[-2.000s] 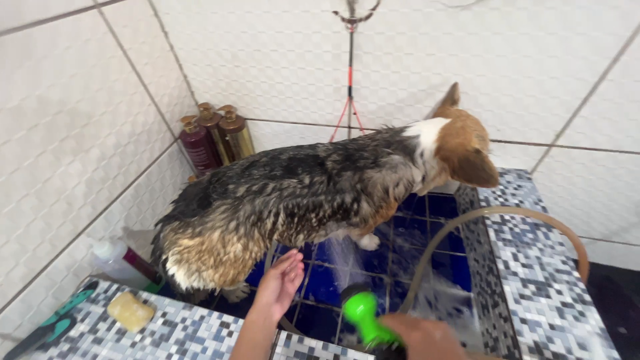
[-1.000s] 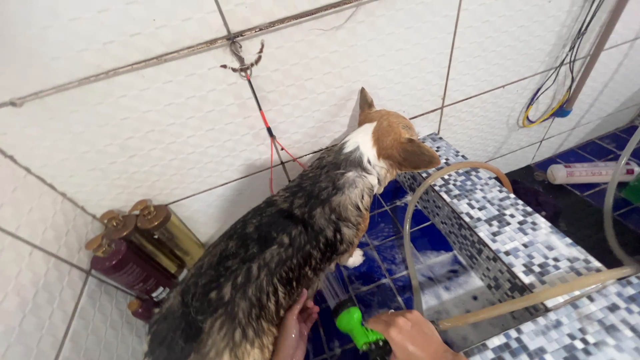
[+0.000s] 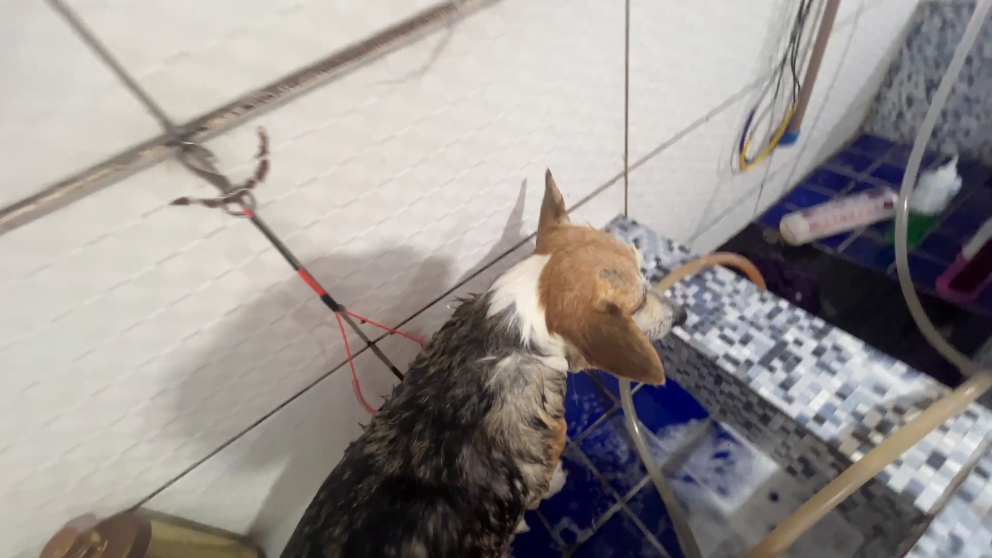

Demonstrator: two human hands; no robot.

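Note:
A wet dog with a dark back, a white neck and a brown head stands in a tub with a blue tiled floor. Its head points to the right, over the tub's mosaic-tiled edge. Neither of my hands is in the frame, and the green spray nozzle is out of sight too. A clear hose runs down into the tub beside the dog's chest. Foamy water lies on the blue tiles.
A cord with red loops hangs from a metal ring on the white tiled wall. Pump bottles stand at the lower left. A thicker tan hose crosses the mosaic edge. Wires hang near a white tube-shaped bottle.
Both hands and the green spray nozzle, seen at the dog's side in the earlier frames, have left the view. The view has moved closer to the dog's head and the wall.

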